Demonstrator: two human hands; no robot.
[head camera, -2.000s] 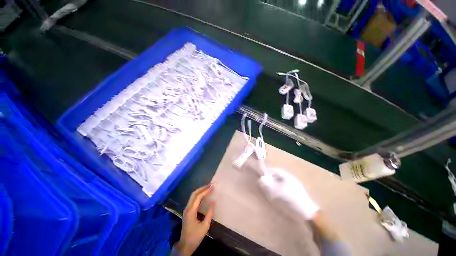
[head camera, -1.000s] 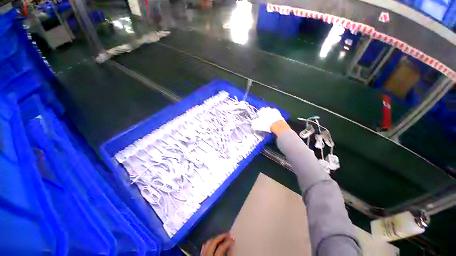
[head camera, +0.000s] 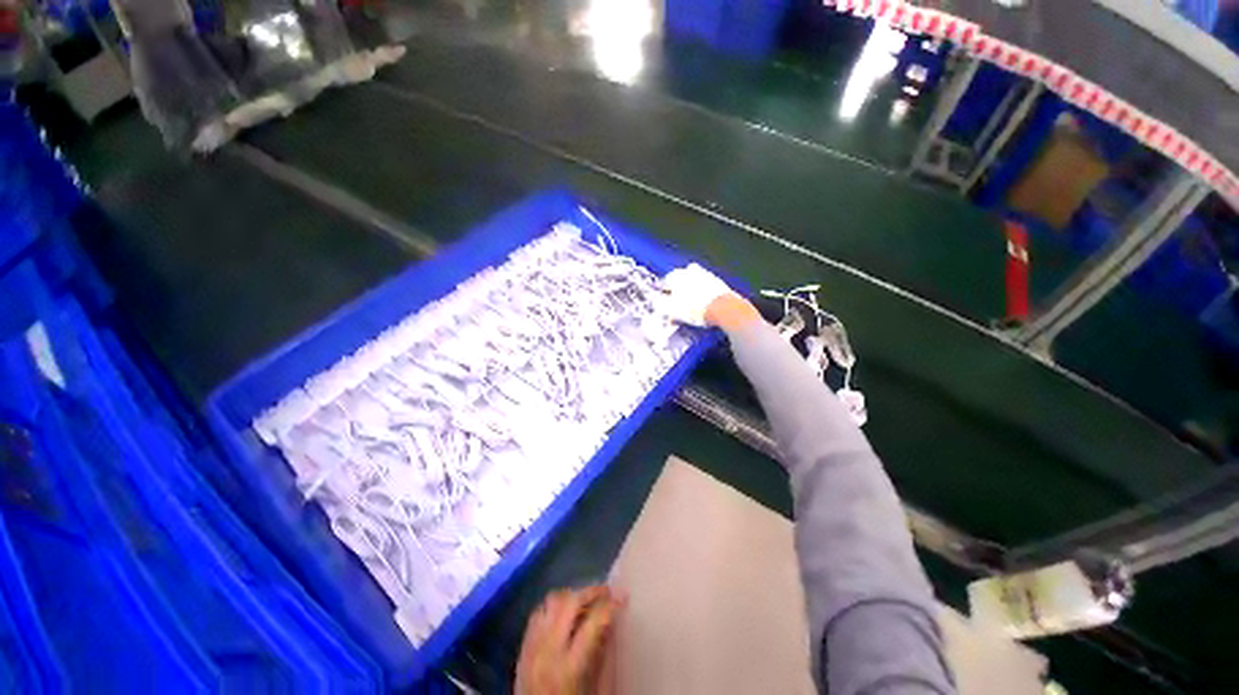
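The blue crate (head camera: 272, 557) holds rows of white power adapters with bundled cords (head camera: 449, 407). My right hand (head camera: 690, 295), in a thin white glove, is at the crate's far right corner, over the adapters and cords there. Its fingers point into the crate, and whether it holds an adapter cannot be told. My bare left hand (head camera: 568, 641) rests with curled fingers at the left edge of the beige board (head camera: 713, 577), cut off partly by the picture's bottom.
Several corded adapters (head camera: 836, 360) lie on the green conveyor belt (head camera: 951, 448), partly behind my right forearm. A bottle with a yellowish label (head camera: 1039, 599) is at the lower right. Blue crates (head camera: 82, 502) are stacked at left. A person stands at the belt's far left.
Since two seconds ago my right hand has moved from the board to the crate's far right corner. Over the last second it stays there. The left hand stays by the board's edge.
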